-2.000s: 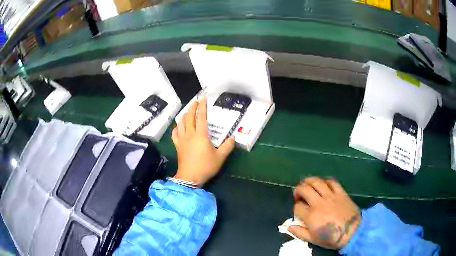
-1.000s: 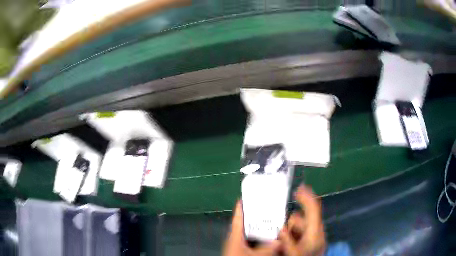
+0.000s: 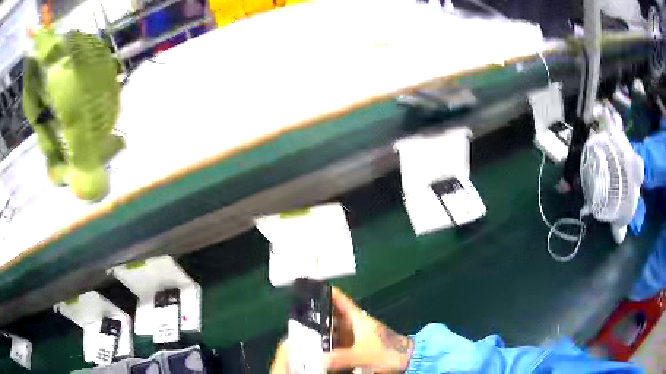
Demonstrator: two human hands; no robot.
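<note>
A smartphone (image 3: 310,325) with a dark camera end and white printed film is held upright at the bottom centre, below an open white gift box (image 3: 310,248). No phone shows in that box. My right hand (image 3: 364,337) grips the phone's right side and lower part. My left hand (image 3: 280,359) is at the phone's left edge, mostly hidden by the phone and cut off by the picture's bottom edge. Other open boxes, one at the right (image 3: 431,208) and one at the left (image 3: 150,310), each hold a phone with white film.
Phone trays (image 3: 164,363) lie at the bottom left. A white fan (image 3: 610,172) with a looping cable (image 3: 542,197) stands at the right, beside another person's blue sleeve (image 3: 650,164). A red object (image 3: 632,329) is at lower right. A green fan (image 3: 80,109) stands on the white upper shelf (image 3: 292,80).
My left hand was on a boxed phone and my right by white pieces; then both held a phone before a box. The view has since swung right, showing the white fan, and the phone is still held.
</note>
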